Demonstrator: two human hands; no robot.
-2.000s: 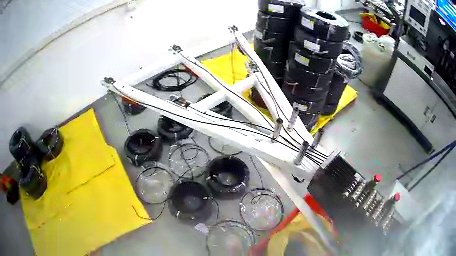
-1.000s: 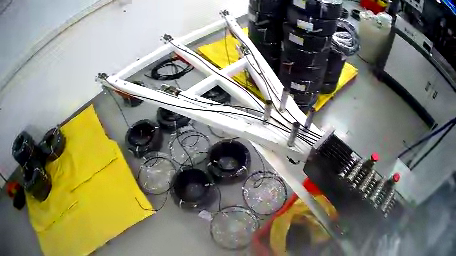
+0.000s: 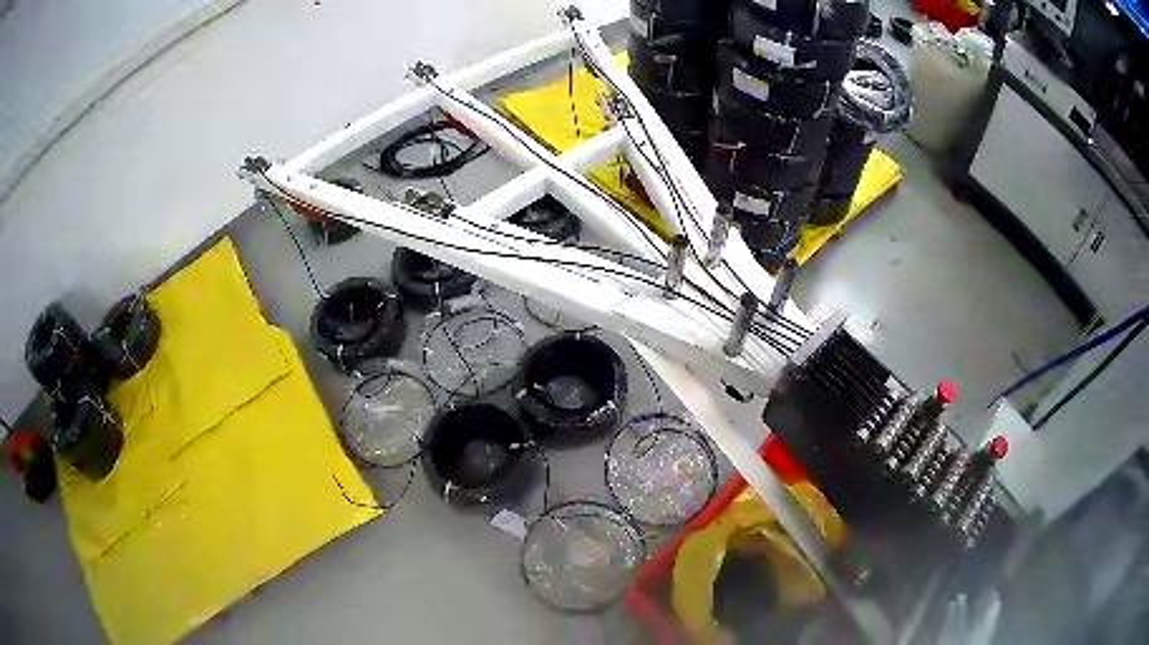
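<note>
No hand is clearly in view. The white wire guide frame (image 3: 504,262) spreads its angled arms over the floor, with thin black feed wires running along them. The wires run into the dark straightener block (image 3: 825,378) with rows of silver rollers (image 3: 926,460) and two red knobs (image 3: 945,393). Black wire coils (image 3: 573,382) and loose wire rings (image 3: 582,554) lie on the floor beneath and in front of the frame. A blurred grey surface fills the lower right corner; what the pale shape there is, I cannot tell.
Tall stacks of black wire coils (image 3: 775,139) stand on yellow sheeting behind the frame. Another yellow sheet (image 3: 208,441) with several coils (image 3: 88,435) lies at left. A red bin (image 3: 655,592) with yellow material sits below the frame. A grey-white cabinet (image 3: 1046,176) stands at right.
The camera view has shifted; the frame and rollers appear further left and higher than two seconds ago. The coils and frame themselves have not visibly moved.
</note>
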